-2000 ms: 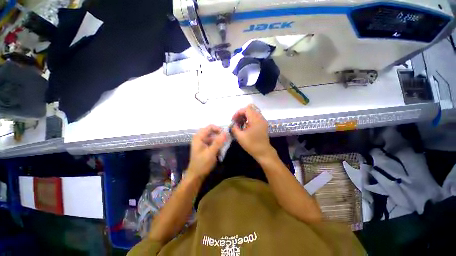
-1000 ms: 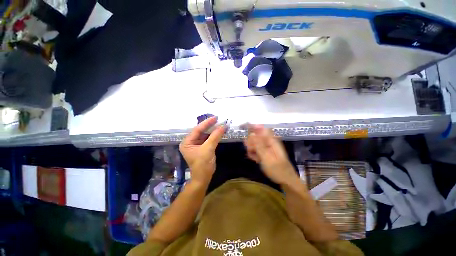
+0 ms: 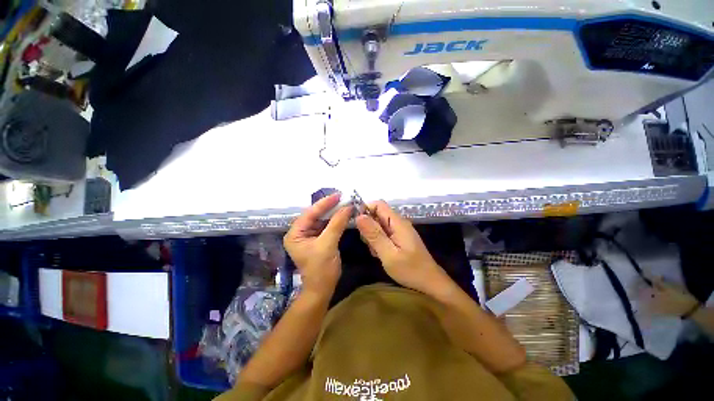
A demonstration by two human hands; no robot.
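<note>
My left hand (image 3: 315, 244) pinches a small grey and dark fabric tab (image 3: 323, 194) at the table's front edge. My right hand (image 3: 396, 244) is closed at the tab's right end, its fingertips close to my left ones. The fingers hide most of the tab, and I cannot tell whether a small tool is also in my right hand. Several dark and pale tabs (image 3: 438, 125) lie in a pile under the machine arm. Pale tabs (image 3: 291, 108) lie left of the needle area (image 3: 368, 90).
The white JACK sewing machine (image 3: 517, 47) stands across the back. Black fabric (image 3: 196, 86) covers the back left. A ruled strip (image 3: 485, 205) runs along the front edge. Below are a blue crate (image 3: 186, 313), a woven tray (image 3: 540, 329) and pale cut pieces (image 3: 599, 294). Another person's hand (image 3: 669, 301) is at the right.
The yellow-green-handled tool has gone from the table. My hands parted, then met again at the tab, now at the table edge. Another person's hand has appeared at the pale pieces, which have shifted.
</note>
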